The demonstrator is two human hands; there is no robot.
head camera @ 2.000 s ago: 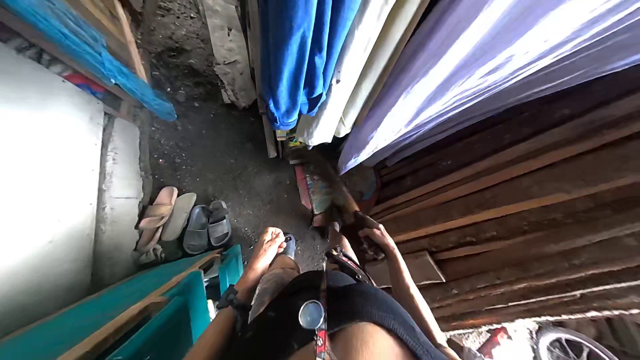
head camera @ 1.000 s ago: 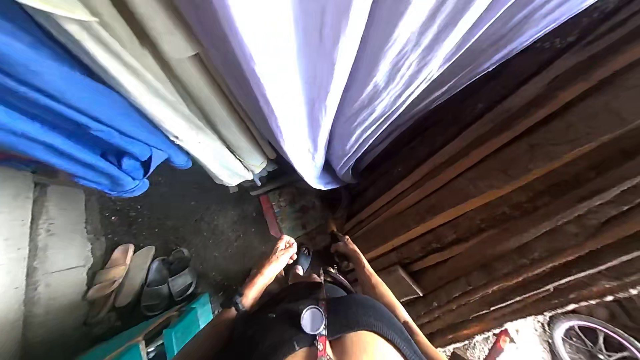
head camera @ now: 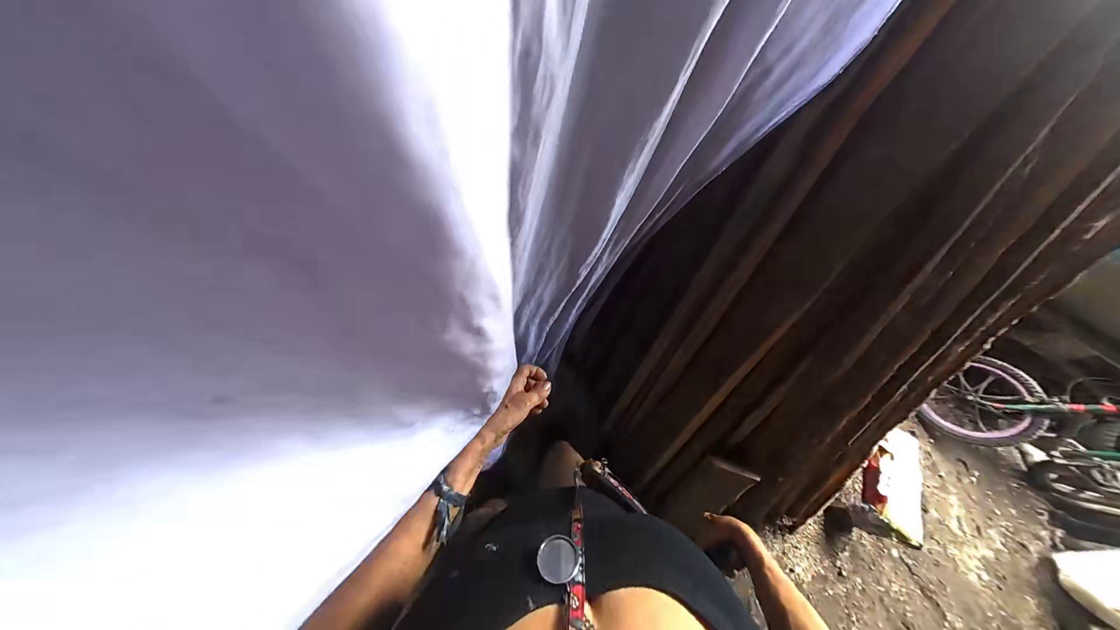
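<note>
My left hand (head camera: 527,390), with a band on its wrist, is raised in front of my body and its curled fingers lie at the gathered lower edge of a pale lavender cloth (head camera: 604,149). Whether they grip the fabric cannot be told for certain. The cloth spreads over the left and upper view. My right hand (head camera: 728,535) is low at my right side by the dark garment, its fingers partly hidden; a dark shape beneath them is unclear. A lanyard with a round disc (head camera: 558,560) hangs over my front.
A dark wooden plank wall (head camera: 831,262) slants along the right. Beyond its end, a bicycle wheel (head camera: 984,401) and a red and white packet (head camera: 897,486) lie on the gravelly ground (head camera: 954,560). A pale object (head camera: 1089,582) sits at the lower right edge.
My left hand has moved up to the lavender cloth, and my right hand has moved down to my side. The blue cloth and sandals are out of sight as the view has shifted.
</note>
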